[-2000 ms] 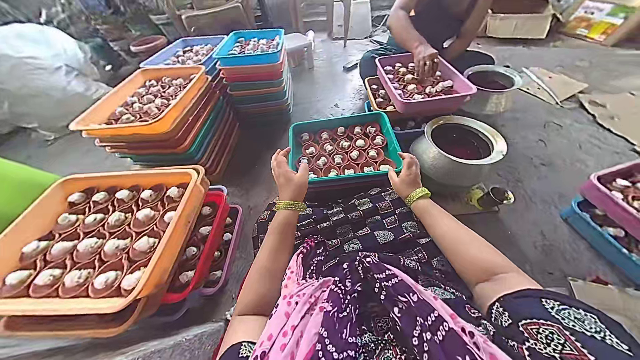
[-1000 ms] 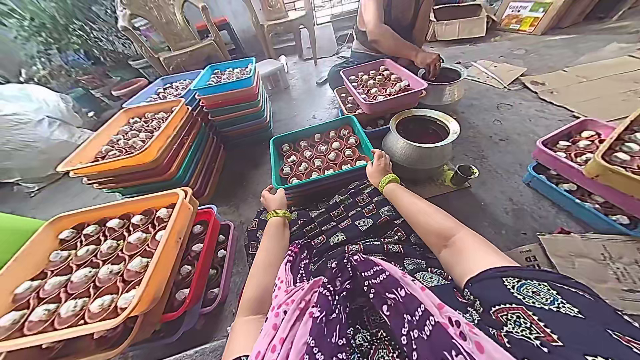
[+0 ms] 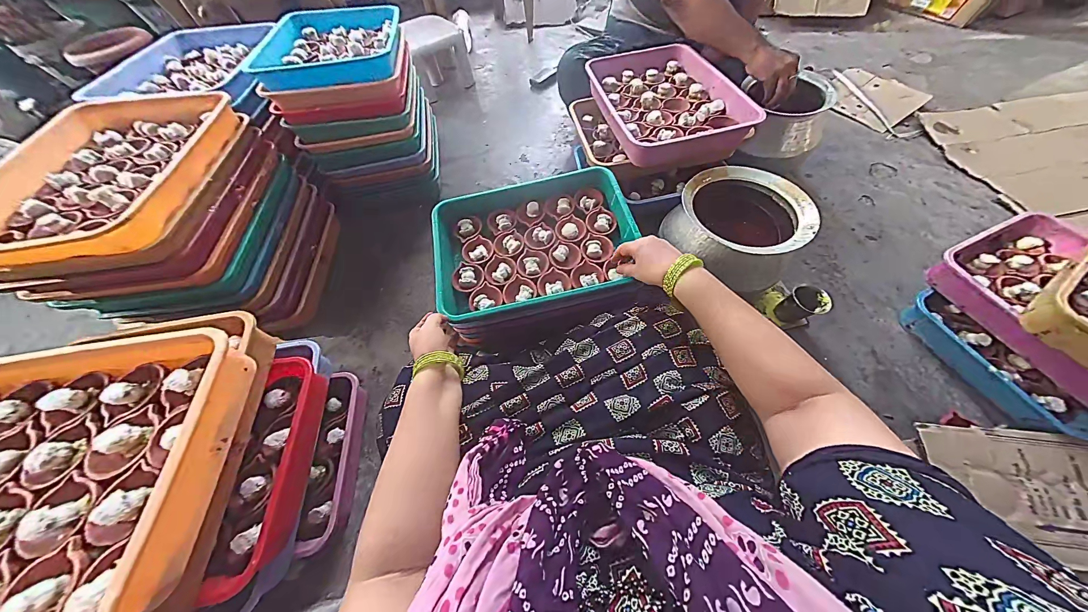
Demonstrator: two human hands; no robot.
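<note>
A green plastic tray (image 3: 442, 246) of small clay cups, each with a white lump in it, sits before me on top of other trays. My left hand (image 3: 432, 334) rests at its near left corner, lower than the rim, fingers curled; whether it grips is hidden. My right hand (image 3: 646, 259) is at the near right corner, its fingertips over the rim by a cup (image 3: 614, 270). Right of the tray stands a metal pot (image 3: 722, 246) of dark liquid, and beside that pot a small dark cup (image 3: 801, 304) lies on its side.
Tall tray stacks, one topped by an orange tray (image 3: 183, 229) and one by a blue tray (image 3: 331, 70), rise at the left. A co-worker's hand (image 3: 772, 72) reaches into a second pot (image 3: 795, 127) behind a pink tray (image 3: 680, 149). Cardboard (image 3: 1011, 140) lies at right.
The co-worker's hand has moved from the pink tray to the far pot. My right hand has shifted from the tray's side to its near right corner.
</note>
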